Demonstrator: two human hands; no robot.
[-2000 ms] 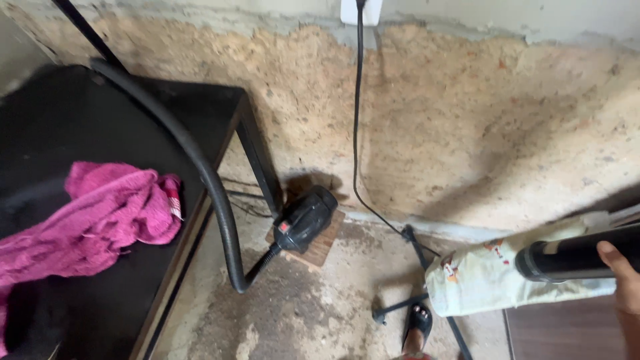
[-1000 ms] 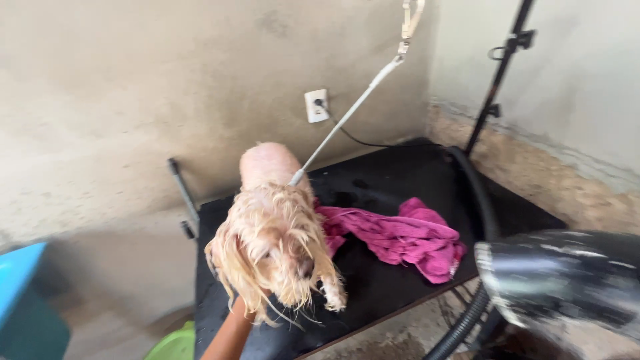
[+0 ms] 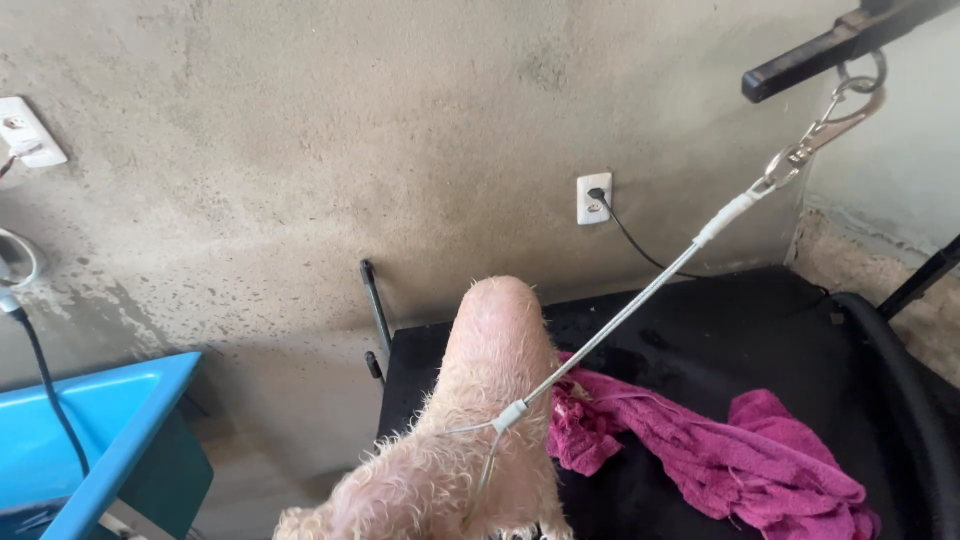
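Neither my left hand nor my right hand shows in this view. A small dog with damp, cream-coloured fur (image 3: pixel 480 390) stands on a black table (image 3: pixel 697 330), its head low at the bottom edge and mostly cut off. Around its neck and shoulders runs a loop of pale cord (image 3: pixel 615 326), pulled up to a metal snap hook (image 3: pixel 791 161) that hangs from a black bar (image 3: pixel 802 67). Beside the dog, on its right, lies a crumpled magenta towel (image 3: pixel 720 457).
A blue tub (image 3: pixel 142 420) stands at lower left with a dark cable over it. A black hose (image 3: pixel 900 375) curves along the table's right side. Behind are a wall socket (image 3: pixel 594 199) with a plug in it and a second socket (image 3: pixel 30 131) at far left.
The view has swung left and closer to the dog. The dog's face, turned to me a second ago, is out of sight. The hand by the dog and the black dryer have left the view.
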